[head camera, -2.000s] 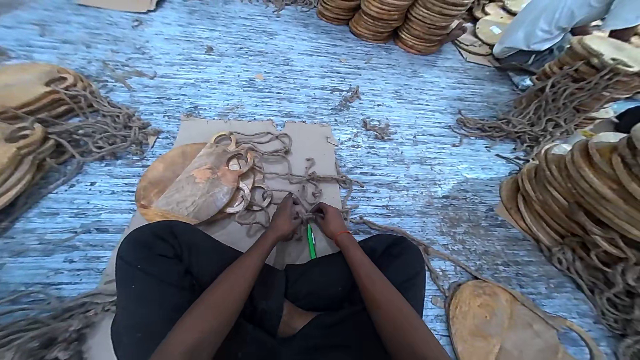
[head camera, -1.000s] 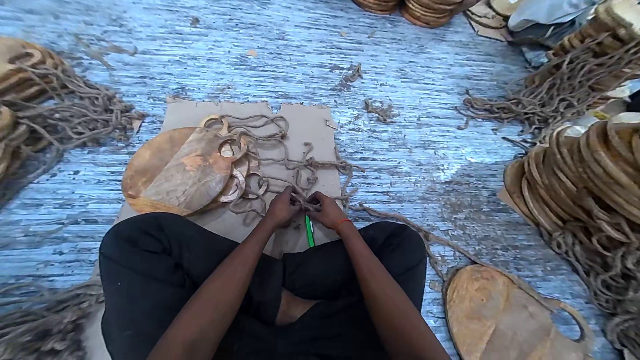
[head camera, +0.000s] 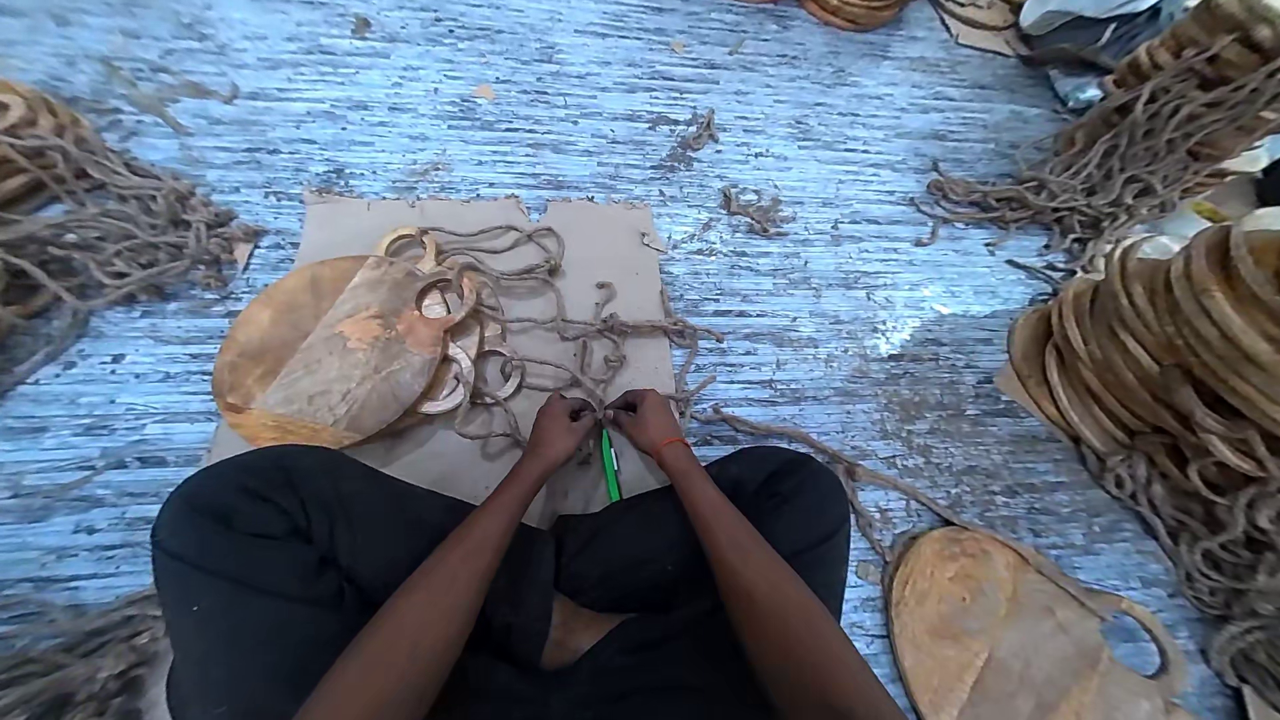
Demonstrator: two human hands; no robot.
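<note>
My left hand (head camera: pixel 562 428) and my right hand (head camera: pixel 645 420) meet over a cardboard sheet (head camera: pixel 590 230), fingertips pinching a jute rope (head camera: pixel 600 385) between them. Just below the fingertips lies a green tool (head camera: pixel 610 465), perhaps a cutter, pointing toward my lap. Left of my hands, round wooden boards with ring handles (head camera: pixel 330 350) are stacked, with ropes running from the handles toward my hands. Knotted rope (head camera: pixel 610 325) lies above my fingers. An orange band circles my right wrist.
Another wooden board (head camera: pixel 970 610) with a handle and rope lies at lower right. Board stacks with hanging ropes stand at the right (head camera: pixel 1180 330) and upper right (head camera: pixel 1190 90). Roped boards (head camera: pixel 60 170) are at the left. Rope scraps (head camera: pixel 755 208) lie on the patterned floor.
Both hands stay close together over the cardboard, and their fingertips have come nearer each other at the rope. The view has shifted somewhat.
</note>
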